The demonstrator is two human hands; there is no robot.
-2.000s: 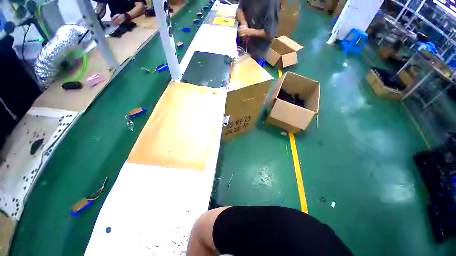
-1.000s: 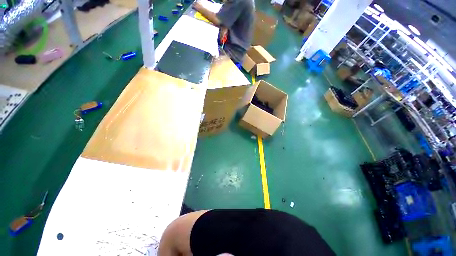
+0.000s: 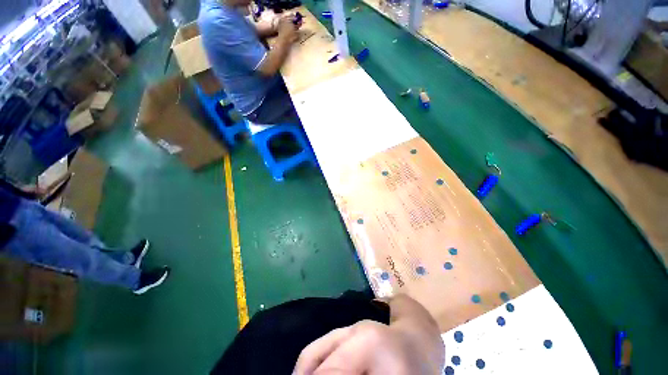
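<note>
A hand, seemingly my right hand (image 3: 359, 350), is at the bottom edge, cut off and slightly blurred, in front of a black sleeve and bare forearm that look like my left arm. Its fingers are bent; no held object shows. My left hand cannot be made out. Beside the arm is the bench, with brown printed covering (image 3: 417, 220) and a white sheet (image 3: 527, 329). Blue-teal dots (image 3: 459, 336) are scattered on both. Blue battery units (image 3: 529, 224) with thin wires lie apart on the green conveyor (image 3: 579, 271) to the right.
A person in a grey-blue shirt (image 3: 234, 58) sits at the bench's far end, near a blue stool (image 3: 282, 150). Another person's jeans legs (image 3: 73, 238) stand at the left. Cartons (image 3: 179, 121) are on the green floor beside a yellow line (image 3: 234, 242). A white post rises by the bench.
The view has swung round to another stretch of the bench, with the conveyor now on the right and floor on the left. More of a hand shows at the bottom.
</note>
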